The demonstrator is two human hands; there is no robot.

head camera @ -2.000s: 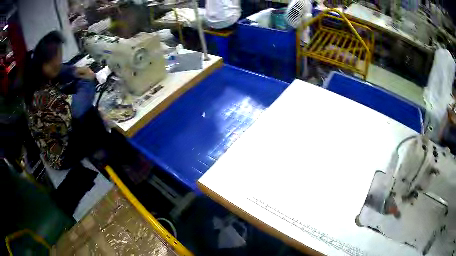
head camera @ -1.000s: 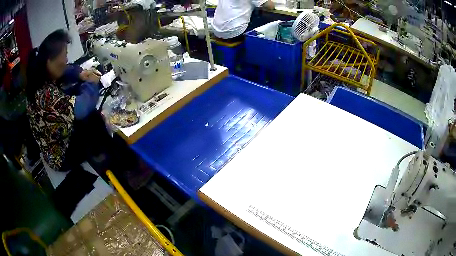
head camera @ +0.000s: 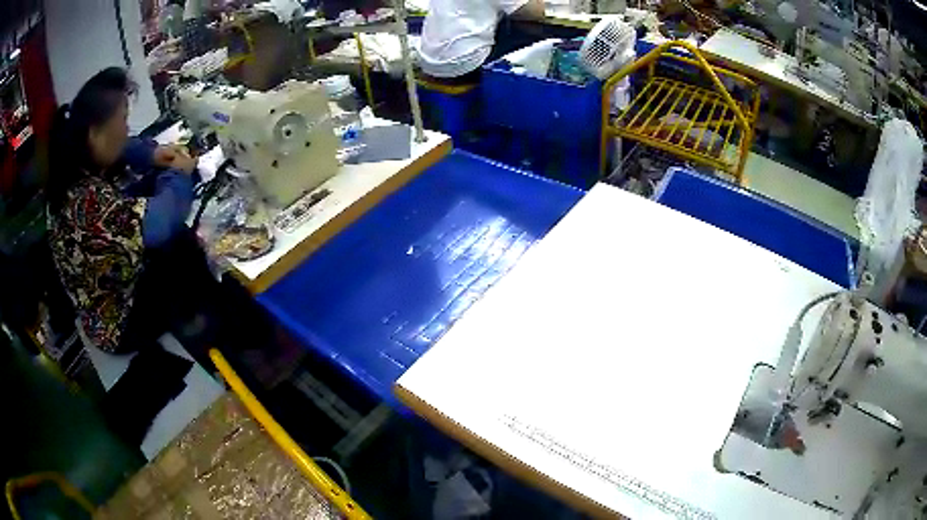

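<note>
Neither of my hands is in the picture. Nearest in front of me is a white sewing table top with a wood-coloured edge and a row of fine dark ruler marks along its front. A white sewing machine stands at its right end, cut off by the picture's edge. A small reddish-orange part shows at its needle area. A blue trough lies against the table's left side.
A trolley with a yellow rail and a cardboard-covered top is at the lower left. A seated person works at another machine. Behind are a yellow rack, a fan, blue bins and a person in white.
The whole view has shifted slightly as the camera moved. The seated person's hands have moved a little near their machine. Nothing on the near table has moved.
</note>
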